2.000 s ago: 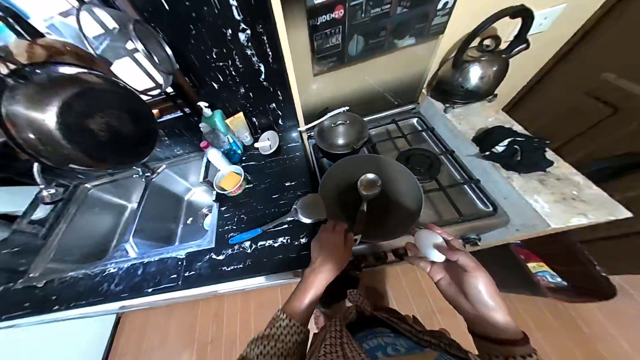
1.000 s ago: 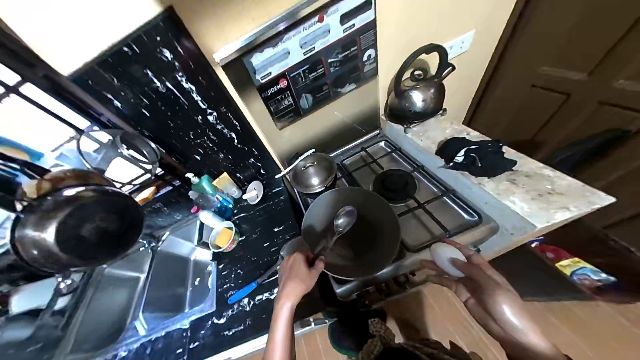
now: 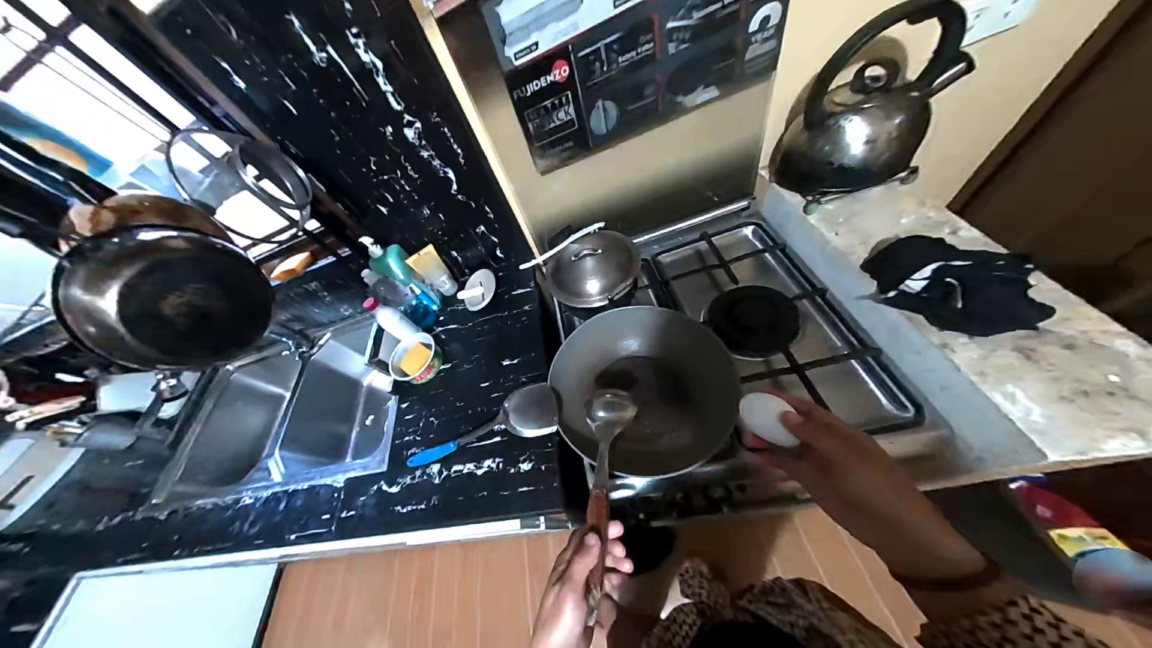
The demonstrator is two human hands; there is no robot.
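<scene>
My left hand (image 3: 580,571) grips the wooden handle of a metal spoon (image 3: 611,412), whose bowl is over the near left part of a dark wok (image 3: 670,432). A white egg (image 3: 768,419) is held in the fingers of my right hand (image 3: 810,450), beside the wok's right rim. The wok stands on the front left of a gas stove (image 3: 864,396). Behind it is a lidded metal pot (image 3: 594,268) with a pale utensil lying across its lid. A turner with a blue handle (image 3: 434,453) lies on the black counter, its blade close to the wok's left rim.
A kettle (image 3: 855,135) and a black cloth (image 3: 958,283) rest on the ledge at right. Left are a double sink (image 3: 333,409), bottles (image 3: 393,319), a tub with a yellow sponge (image 3: 416,357) and hanging pans (image 3: 162,297). A bare burner (image 3: 751,321) is at the stove's back right.
My left hand has drawn back from the wok's edge along the spoon, toward my body. The egg in my right hand is now close against the wok's right rim. The view has shifted.
</scene>
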